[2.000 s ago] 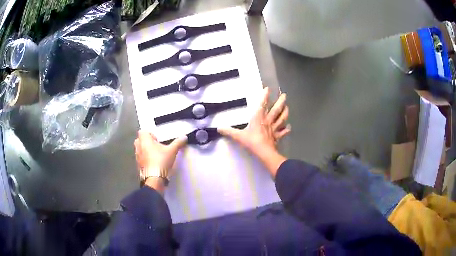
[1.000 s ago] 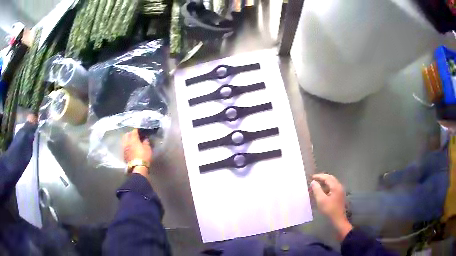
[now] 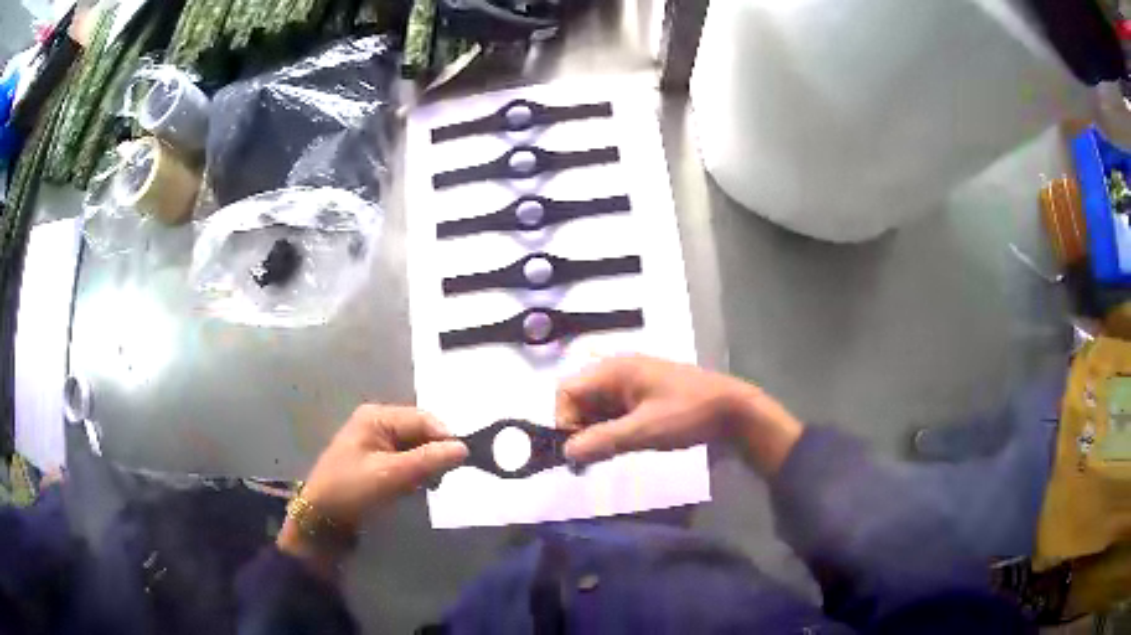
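Observation:
A white carrier board (image 3: 670,422) lies in front of me. Several black watch bands (image 3: 471,335) lie across it in spaced rows on its upper part, each with a round ring in its middle. My left hand (image 3: 378,465) and my right hand (image 3: 645,409) hold another watch band (image 3: 512,471) by its two sides over the lower part of the board. The white board shows through its ring. The band's ends are hidden by my fingers.
An open clear plastic bag (image 3: 332,279) with a small dark item lies left of the board, before a black-filled bag (image 3: 304,118). Tape rolls (image 3: 155,180) stand at the left. A large white roll (image 3: 856,112) is at the upper right, a blue box (image 3: 1104,205) at the right edge.
My left hand has moved from the clear bag to the board's lower part. My right hand has come in from the board's right side. Both now hold a band.

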